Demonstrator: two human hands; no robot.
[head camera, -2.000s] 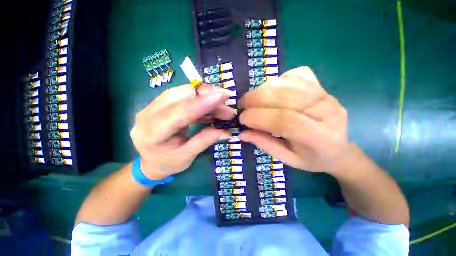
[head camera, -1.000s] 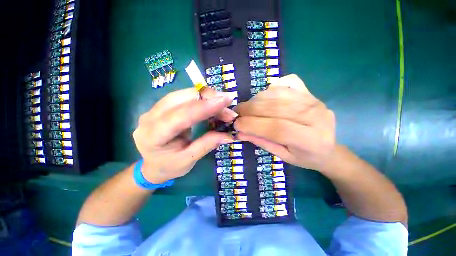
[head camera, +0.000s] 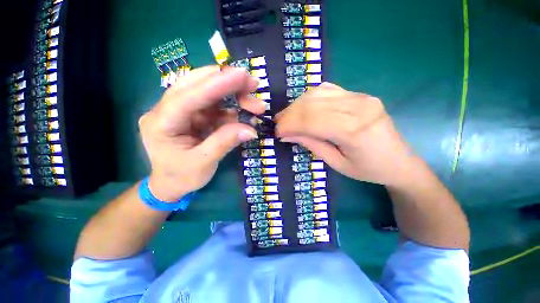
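A long black work tray (head camera: 283, 118) lies in front of me with two columns of green circuit boards with white ends. My left hand (head camera: 192, 121), with a blue wrist band (head camera: 161, 198), is over the tray's left edge. A white end piece with a yellow-orange band (head camera: 219, 48) sticks up from behind its fingers; the rest of that piece is hidden. The left thumb and fingertips are apart beside a small dark part (head camera: 258, 122). My right hand (head camera: 343, 130) has its fingertips pinched at that part's right end, over the left column. The contact is partly hidden.
Loose joined boards (head camera: 170, 56) lie on the green mat (head camera: 391, 53) left of the tray. A dark stack of filled trays (head camera: 80, 118) stands at far left. Empty black slots (head camera: 244, 18) show at the tray's top left. A yellow-green tape line (head camera: 463, 89) runs along the right.
The whole view has shifted, so tray and boards sit higher and further left. My left thumb and fingertips have spread apart from around the dark part. The right hand remains pinched.
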